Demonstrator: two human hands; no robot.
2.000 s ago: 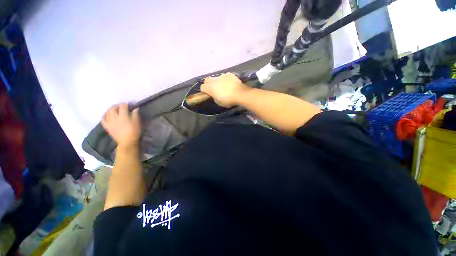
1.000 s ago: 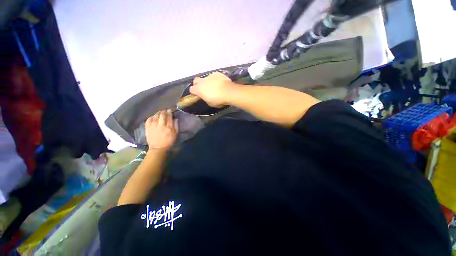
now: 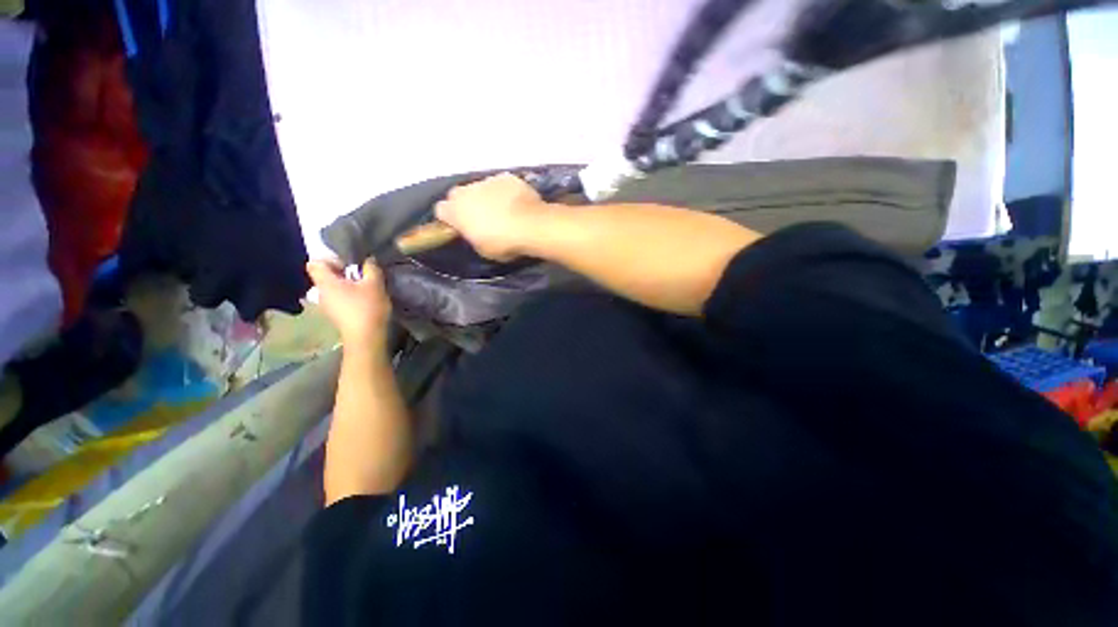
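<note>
The long grey-brown garment lies along the near edge of the pale pink-lilac ironing table. My right hand is closed around the tan wooden handle of the dark steam iron, which rests on the garment near its left end. A wrapped hose runs from the iron's rear. My left hand pinches the garment's left end, just left of the iron's tip. A grey lining shows in front of the iron. The iron's soleplate is mostly hidden.
Black cloth and red cloth hang left of the table. A long grey-green padded shape runs along the lower left. A blue basket and red cloth are at the right. The dark hose crosses above the table.
The iron has moved left along the garment in my right hand. My left hand went from over the grey lining to the garment's left end. The camera view has turned.
</note>
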